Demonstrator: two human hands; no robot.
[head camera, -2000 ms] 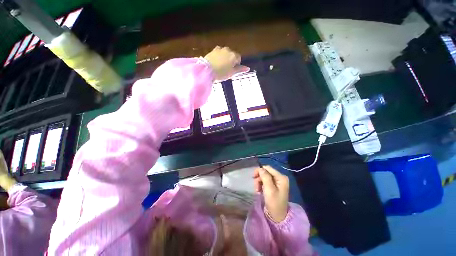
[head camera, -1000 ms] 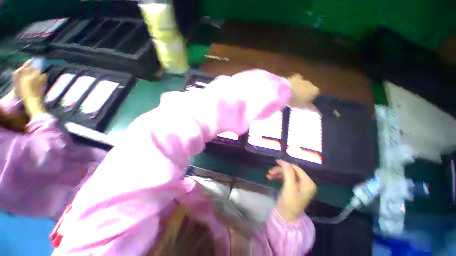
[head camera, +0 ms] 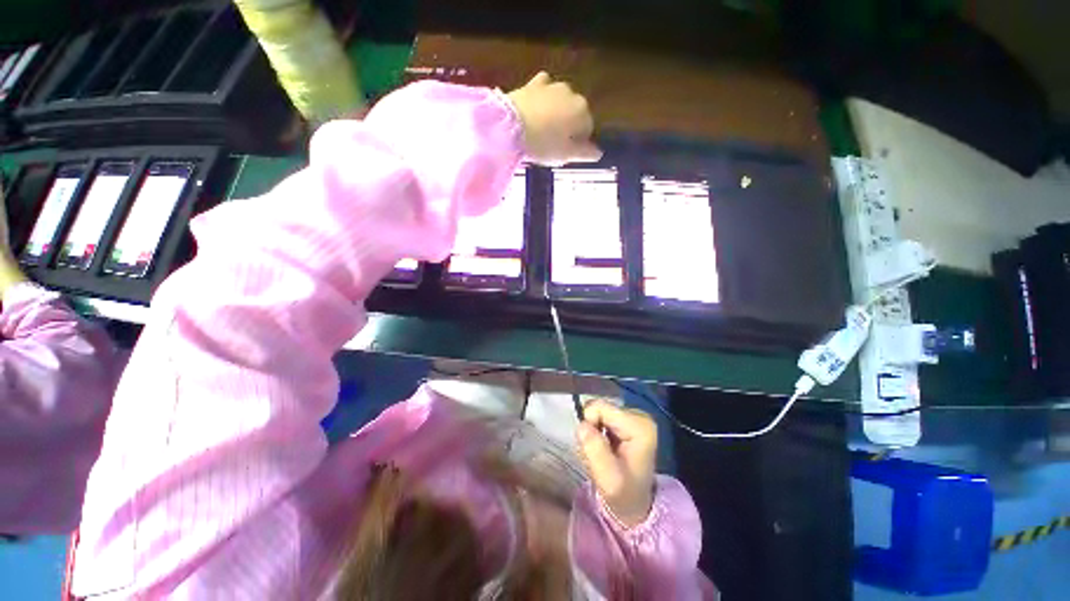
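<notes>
Several phones with lit white screens lie side by side in a black foam tray (head camera: pixel 774 252). My left hand (head camera: pixel 554 117) is at the top edge of the second phone from the right (head camera: pixel 586 229), fingers curled, their undersides hidden. My left sleeve covers part of the tray's left side. The rightmost phone (head camera: pixel 679 241) is uncovered. My right hand (head camera: pixel 620 452), low in front of the bench edge, is closed on a thin dark stick (head camera: pixel 566 358). Its far tip is at the bottom edge of the second phone from the right; whether it touches is unclear.
A white power strip (head camera: pixel 882 294) and a white adapter (head camera: pixel 834 352) with a white cord are right of the tray. A brown board (head camera: pixel 634 71) lies behind it, a yellow-wrapped post (head camera: pixel 299 59) at upper left. A neighbour's pink sleeve (head camera: pixel 53 399) is beside another phone tray (head camera: pixel 194 206).
The view has swung and returned. My left hand has shifted from the rightmost phone's top to the phone left of it. The stick in my right hand now shows clearly, reaching up to that phone.
</notes>
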